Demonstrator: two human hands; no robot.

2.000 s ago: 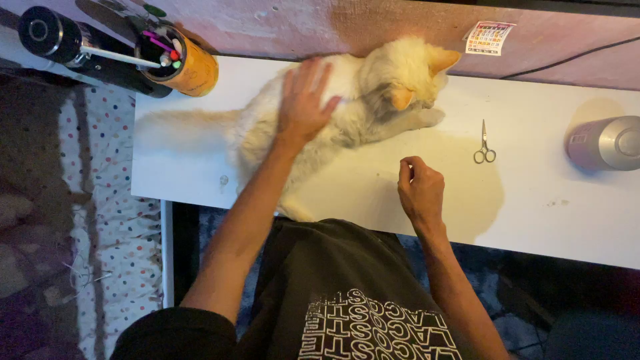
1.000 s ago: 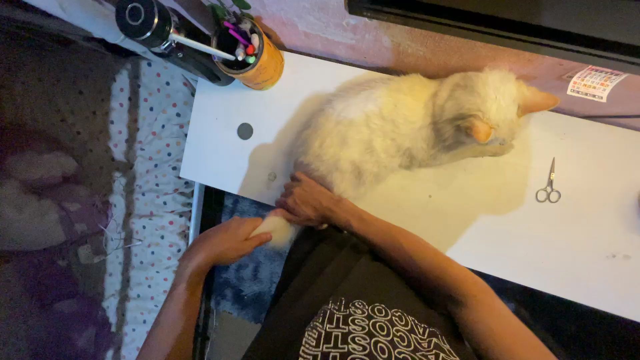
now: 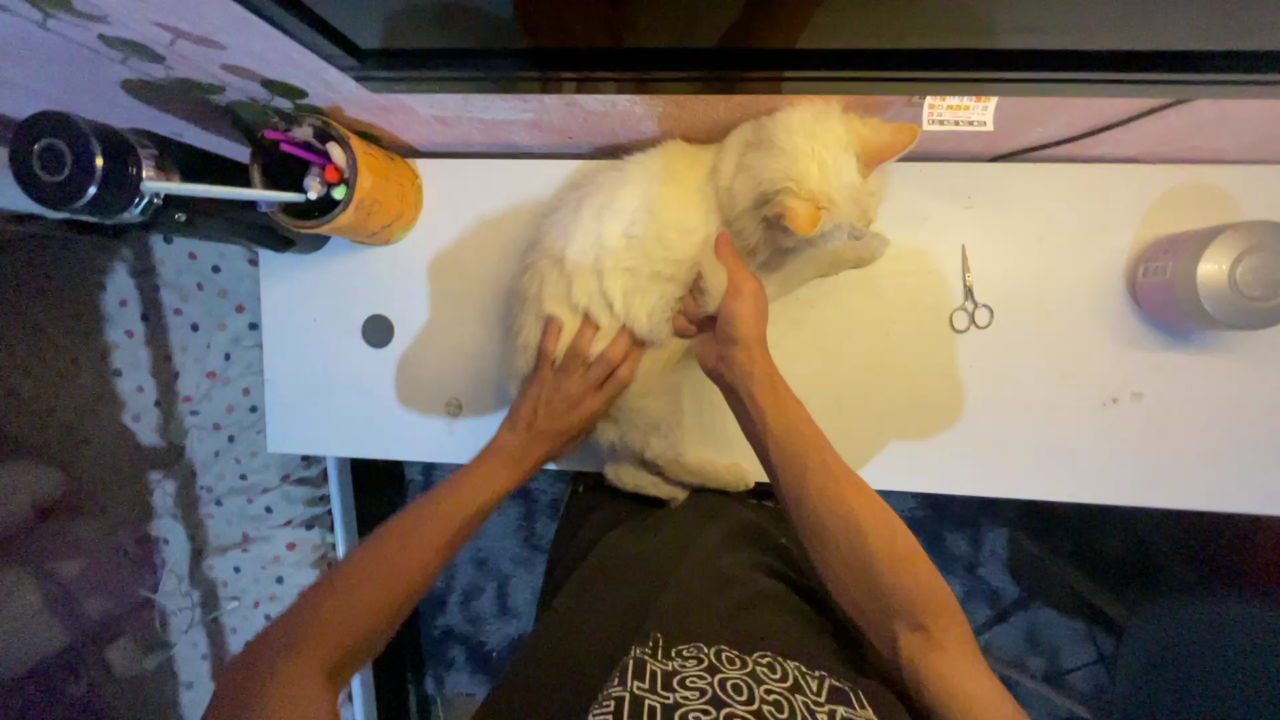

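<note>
A cream-coloured cat (image 3: 620, 240) lies on the white desk (image 3: 1060, 400), its head toward the upper right and its hind legs over the near edge. My left hand (image 3: 575, 385) rests with spread fingers on the fur of its hindquarters. On the cat's underside, near the chest, my right hand (image 3: 730, 320) has its fingers curled at a front leg, thumb pointing up; the fur partly hides the fingertips, and the hold is unclear. Small metal scissors (image 3: 968, 300) lie to the right of the cat, apart from both hands.
An orange pen holder (image 3: 385, 195) with several pens stands at the back left, beside a black cylindrical object (image 3: 60, 165). A pinkish can with a silver top (image 3: 1200, 275) is at the right. Behind the desk runs a black-framed screen (image 3: 700, 70). A dark round disc (image 3: 378, 331) marks the desktop.
Both hands have left the light furry part near the desk's front edge; the right is now at the cat's chest, the left on its hindquarters. The cat's hind legs now show at the near edge.
</note>
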